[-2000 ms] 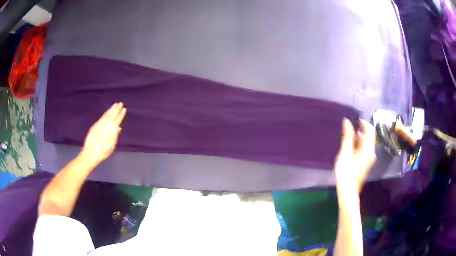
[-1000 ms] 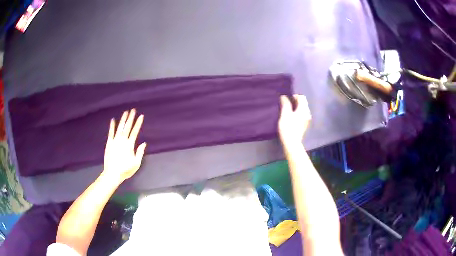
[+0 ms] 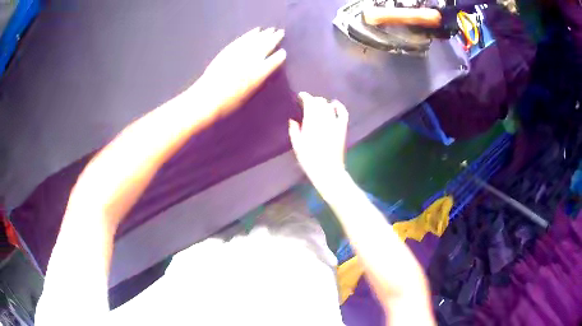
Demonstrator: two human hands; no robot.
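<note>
The dark purple garment (image 3: pixel 210 153) lies as a long flat band on the grey-lavender pressing table (image 3: pixel 147 57), running from lower left up to the middle. My left hand (image 3: pixel 246 60) is at the far corner of its right end, fingers together; whether it grips cloth is hard to tell. My right hand (image 3: pixel 321 130) is at the near part of the same end, fingers bent, with the thumb and index at the cloth edge. My left arm covers much of the garment. The steam iron (image 3: pixel 395 28) rests on the table's right part, its brown handle up.
A blue wire basket (image 3: pixel 478 169) and a yellow cloth (image 3: pixel 431 219) are below the table's right side. Ridged purple cloth (image 3: pixel 542 280) and a dark heap (image 3: pixel 478 255) lie at lower right. A blue bar (image 3: pixel 16 28) is at top left.
My view has turned and shifted right. My left hand has moved from the garment's left part to its right end. My right hand stays at that end. The iron appears higher in view.
</note>
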